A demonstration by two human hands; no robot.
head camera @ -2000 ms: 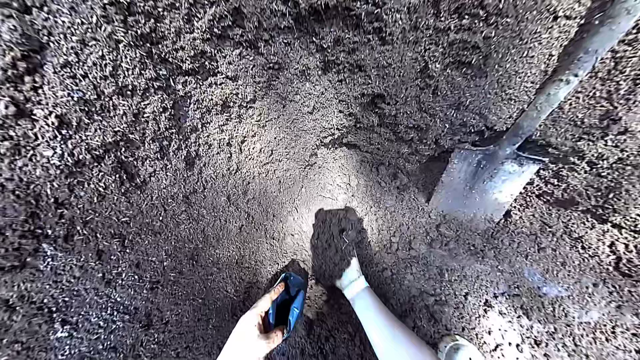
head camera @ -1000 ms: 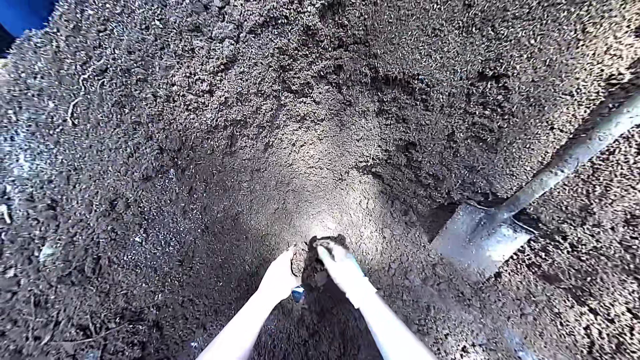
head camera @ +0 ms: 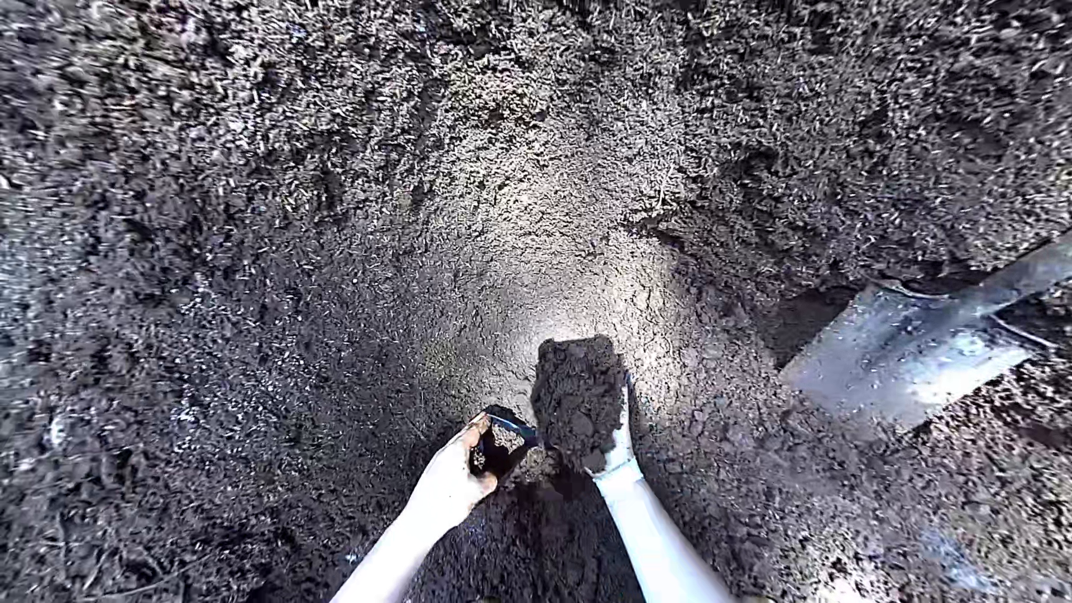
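Observation:
My left hand [head camera: 456,477] grips a small dark plastic pot or bag [head camera: 505,444] by its side, with the mouth facing the camera and a little soil visible inside. Just to its right, my right hand [head camera: 618,448] holds a heaped mass of dark soil [head camera: 578,394]. The soil hides most of the palm and fingers. Both hands are low in the middle of the head view, over a bank of loose dark soil [head camera: 544,243].
A metal shovel [head camera: 909,352] rests on the soil at the right, its handle running off the right edge. Crumbly soil rises behind and around the hands. Thin roots or twigs lie at the lower left.
One second ago my hands were close together with the dark container mostly hidden. Now they are apart, the container's mouth shows, and my right hand bears a heap of soil.

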